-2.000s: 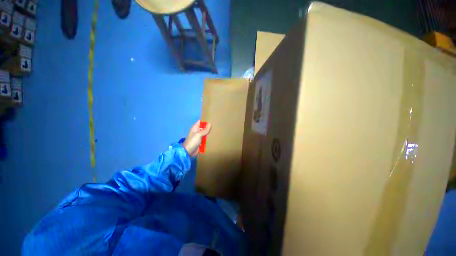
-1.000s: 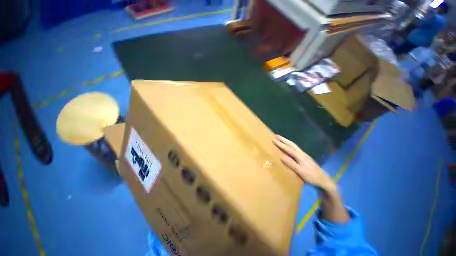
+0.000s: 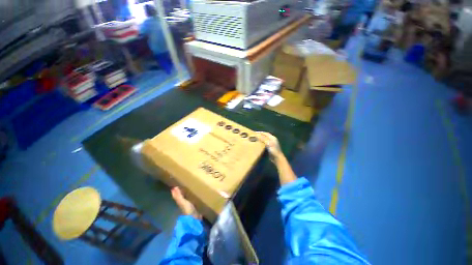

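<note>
A brown shipping carton (image 3: 207, 155) with a white label, a row of dark round marks and dark print is held tilted over the dark green table (image 3: 119, 171). Its printed side faces up. My left hand (image 3: 185, 202) is at its near lower edge, with the fingers partly hidden by the carton. My right hand (image 3: 270, 146) holds its right upper corner. A clear liner bag (image 3: 225, 240) and an open flap (image 3: 245, 235) hang at the near end. More clear plastic shows at the left end.
A round wooden stool (image 3: 76, 213) stands at the table's left. A pale machine (image 3: 220, 26) with a reddish-brown curtain is behind the table. An open carton (image 3: 328, 71) and wrapped packs (image 3: 266, 90) lie at the back right. A person in blue (image 3: 154, 39) stands far back.
The carton has turned so its printed side faces up and sits farther from me, over the table. My left hand has come into view at its near edge. The view has swung up.
</note>
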